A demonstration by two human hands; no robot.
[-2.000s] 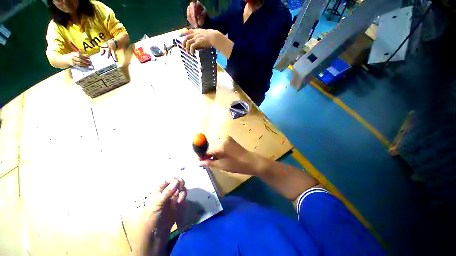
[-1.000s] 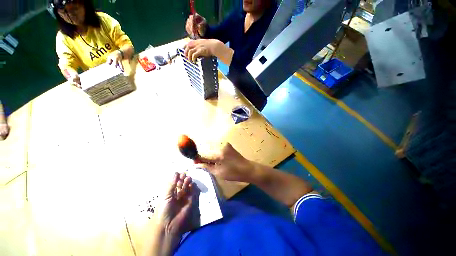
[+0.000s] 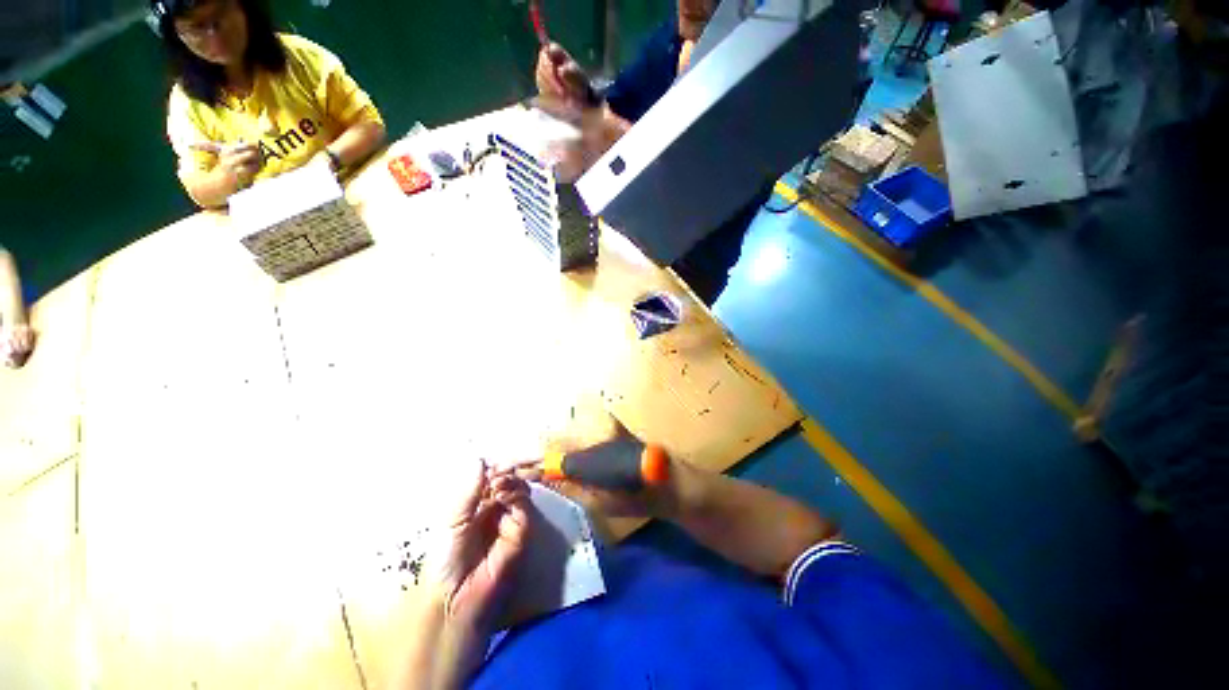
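Note:
My right hand (image 3: 613, 475) holds a screwdriver (image 3: 609, 466) with a black handle and orange ends. The handle lies nearly level, with the tip side pointing left toward my left hand. My left hand (image 3: 493, 537) has its fingers bunched at the left edge of a white metal plate (image 3: 566, 559); whether it pinches a screw is too small and glaring to tell. The plate lies at the table's near edge against my blue clothing, partly hidden by my hands. Small dark screws (image 3: 404, 561) are scattered left of my left hand.
A person in yellow sits behind a panel stack (image 3: 307, 243). A person in navy is behind a striped stack (image 3: 546, 209), partly hidden by a hanging metal panel (image 3: 714, 148). A dark-silvery bag (image 3: 656, 316) and red item (image 3: 408, 174) lie on the table. Another hand shows far left.
The screwdriver handle has swung from pointing up-left to lying level with its end to the right. My left fingers have bunched near its tip. The hanging panels have moved left.

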